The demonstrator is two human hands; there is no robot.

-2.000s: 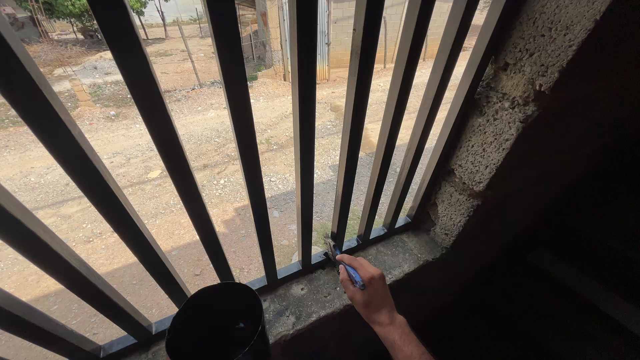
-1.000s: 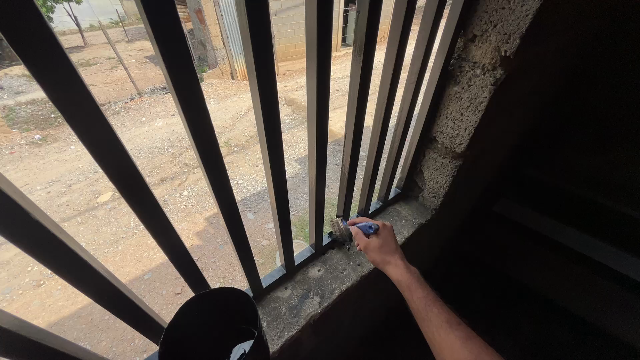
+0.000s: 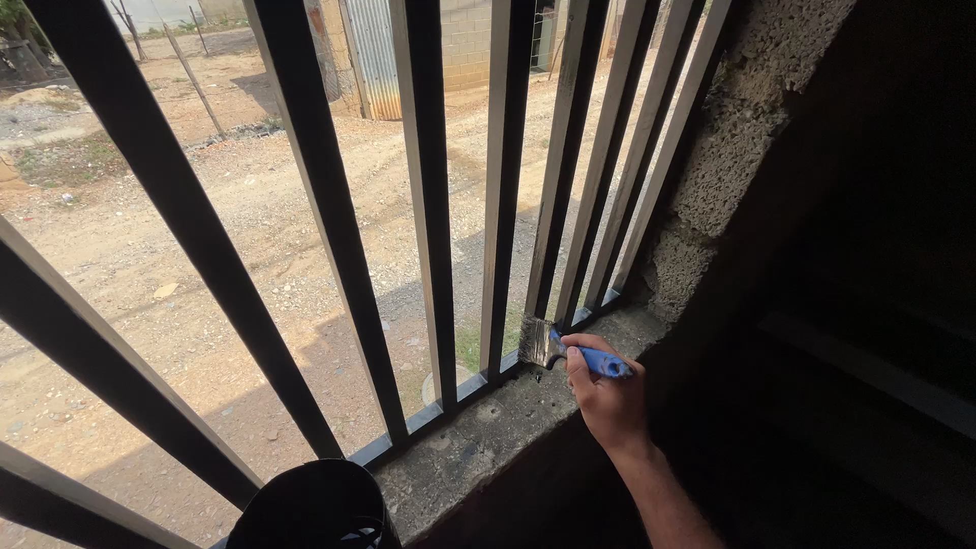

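My right hand point(image 3: 610, 396) grips the blue handle of a paintbrush point(image 3: 543, 341). The wide bristles point left and lie at the foot of a dark metal window bar point(image 3: 560, 191), by the bottom rail point(image 3: 424, 416) of the grille. Dark spots show on the concrete sill point(image 3: 473, 450) just below the brush. A dark round container point(image 3: 313, 503) stands at the bottom left, its inside mostly in shadow with a pale reflection low down. My left hand is not in view.
A rough concrete block wall point(image 3: 717, 168) borders the grille on the right, with deep shadow beyond it. Outside the bars lie a gravel road point(image 3: 366, 198), a corrugated metal sheet point(image 3: 372, 57) and a leaning wooden post point(image 3: 194, 80).
My right hand keeps its hold on the paintbrush while its wrist and the brush angle have shifted at the bar's foot. The view has moved, bringing more of the forearm in.
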